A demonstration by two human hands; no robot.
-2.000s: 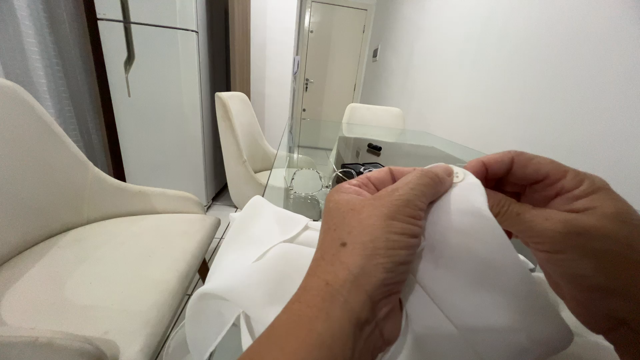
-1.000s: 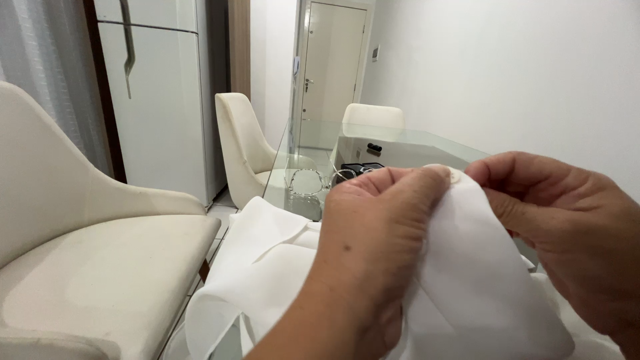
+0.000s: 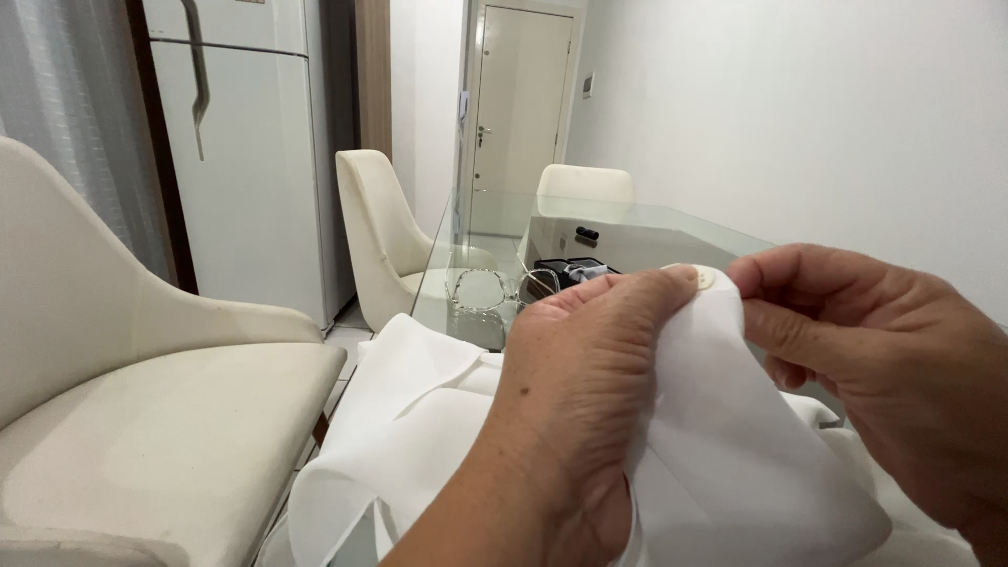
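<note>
White fabric (image 3: pixel 709 417) hangs from both hands and spreads over the near end of the glass table. My left hand (image 3: pixel 598 370) pinches its raised upper edge, the thumb tip pressing on a small cream button (image 3: pixel 703 277) that lies flat on the cloth. Just right of the button, the fingertips of my right hand (image 3: pixel 858 339) close on the fabric's edge. Whether those fingers also hold a needle or thread cannot be seen. More of the white cloth (image 3: pixel 425 409) lies in loose folds left of my left wrist.
Clear-framed eyeglasses (image 3: pixel 504 290) rest on the glass table (image 3: pixel 669 224), beside an open black case (image 3: pixel 563 268) with a cloth in it. Behind them is a small black object (image 3: pixel 587 233). Cream chairs stand at the left (image 3: pixel 173 409), beyond the table's left side (image 3: pixel 378 228) and at its far end (image 3: pixel 587 189).
The button, plainly seen two seconds ago and less distinct one second ago, shows clearly again beside my left thumb. Both hands keep nearly the same place and hold.
</note>
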